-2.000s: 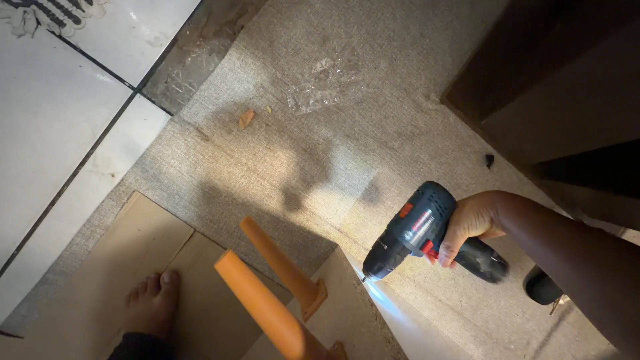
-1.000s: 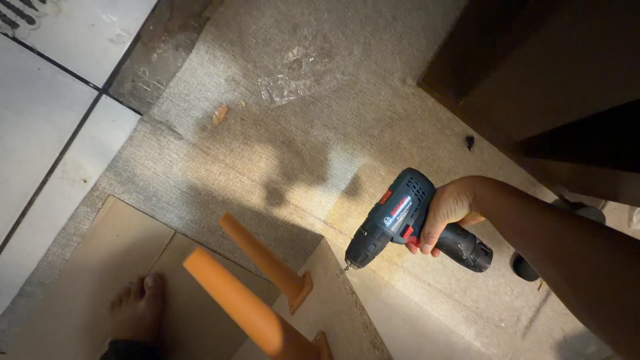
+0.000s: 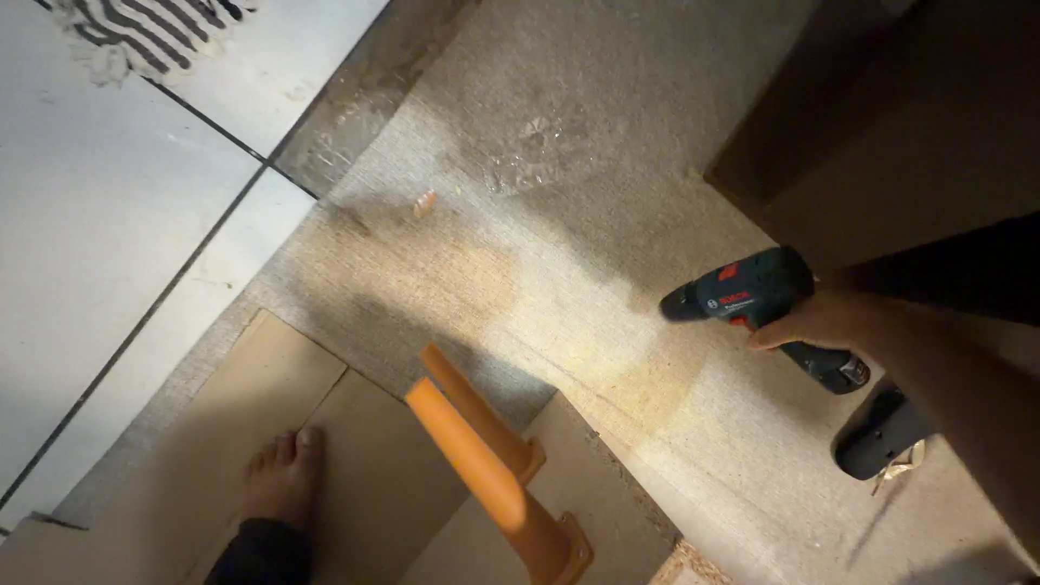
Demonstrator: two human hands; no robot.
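My right hand (image 3: 804, 321) grips the handle of a dark Bosch cordless drill (image 3: 743, 288), whose chuck points left over the carpet. No bit can be made out at the chuck. Below and to the left of the drill, a chipboard panel (image 3: 601, 487) carries two tapered orange furniture legs (image 3: 487, 463), each on a flanged base. The drill is held apart from the panel and the legs. My left hand is outside the view.
A bare foot (image 3: 280, 479) rests on flattened cardboard (image 3: 357, 455). Clear plastic film (image 3: 528, 158) lies on the carpet. Dark furniture (image 3: 861, 138) stands upper right, and a black object (image 3: 869, 431) lies beneath my forearm. White tiles (image 3: 122, 203) and a fringed rug (image 3: 154, 32) are at left.
The drill, near the corner of the chipboard panel in both earlier frames, has moved away to the right in my right hand. Its chuck has swung from pointing down-left to pointing left.
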